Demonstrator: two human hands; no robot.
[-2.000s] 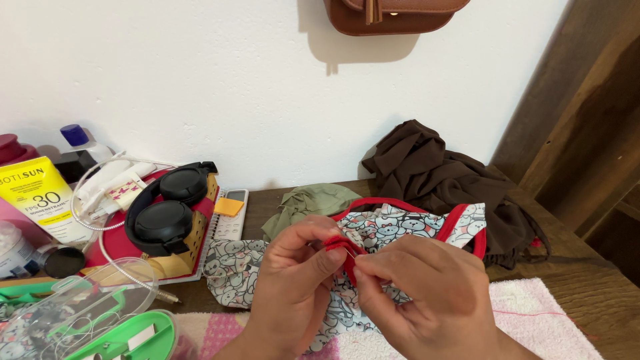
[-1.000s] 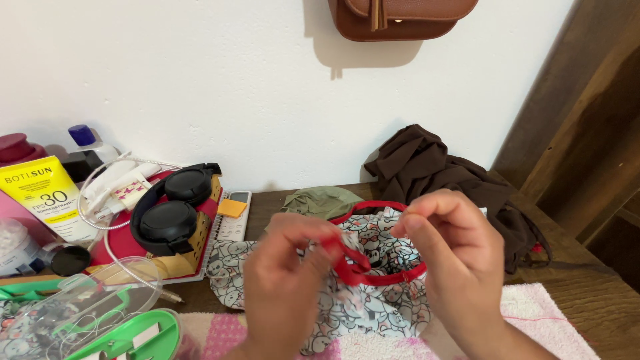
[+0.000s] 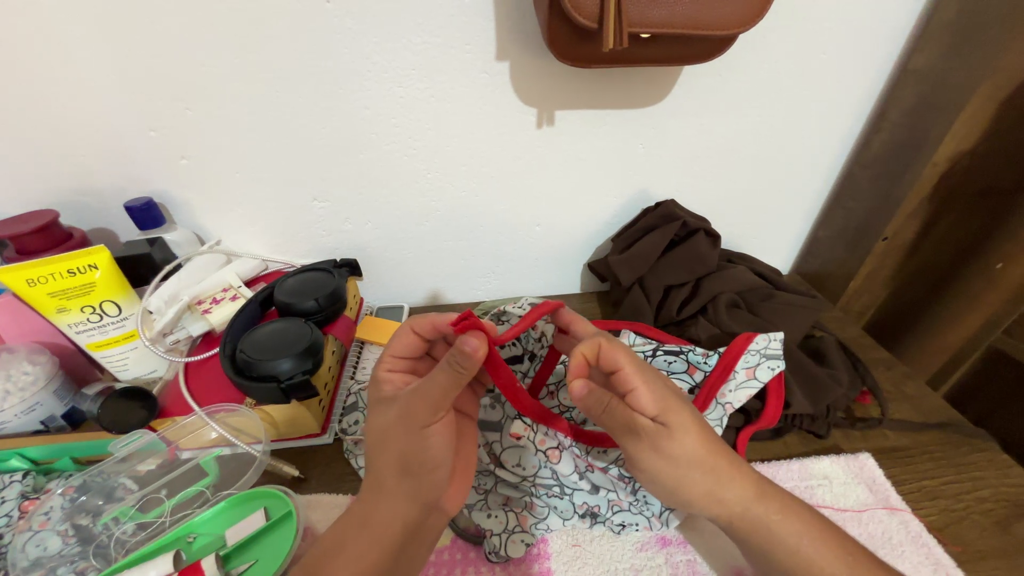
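Observation:
A patterned fabric garment [image 3: 560,480] with red binding hangs from my hands over a pink and white towel [image 3: 832,488]. My left hand [image 3: 432,392] pinches a folded end of the red binding [image 3: 520,392] between thumb and fingers. To its right, my right hand [image 3: 632,392] has its fingers curled, with its index finger at the upper strip of the binding; whether it grips the strip or a needle cannot be told. A thin red thread [image 3: 864,509] lies across the towel at the right.
Dark brown cloth [image 3: 712,296] is heaped behind the garment. Black headphones [image 3: 280,336] rest on a box at the left, near a sunscreen tube [image 3: 88,312]. A green sewing case [image 3: 264,528] with a clear lid sits at the lower left. A brown leather bag [image 3: 656,32] hangs above.
The red-bound opening, spread between my hands one second ago, is now gathered higher at my left fingertips. My right hand has moved from above the binding's right side down beside it.

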